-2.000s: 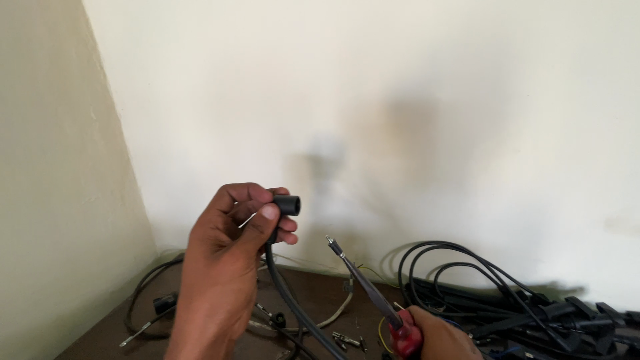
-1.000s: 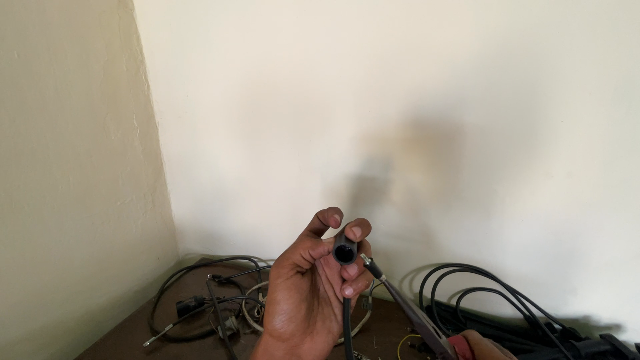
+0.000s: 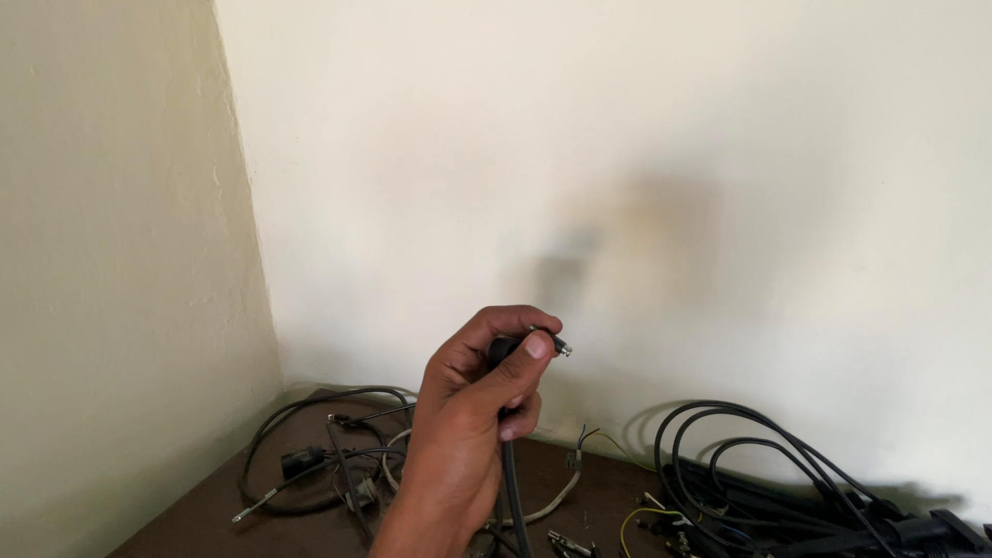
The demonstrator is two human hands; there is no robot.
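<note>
My left hand (image 3: 473, 418) is raised above the table, in front of the wall. Between its thumb and index finger it pinches a small metal connector pin (image 3: 562, 346) with a dark middle part. The same hand holds a black cylindrical connector housing (image 3: 502, 352), partly hidden behind the thumb. A black cable (image 3: 511, 496) hangs from the hand toward the table. My right hand is out of the frame, and the pliers-like tool with red handles is not visible now.
On the dark brown table (image 3: 194, 511), looped cables and a black connector (image 3: 302, 462) lie at the left. Coiled black cables (image 3: 697, 411) are heaped at the right. Small metal pins (image 3: 570, 542) and a yellow-green wire (image 3: 632, 523) lie near the front edge. Walls meet behind.
The small metal pin, held at the tip of the tool in my right hand before, is now between my left fingers. My right hand and the tool have left the view.
</note>
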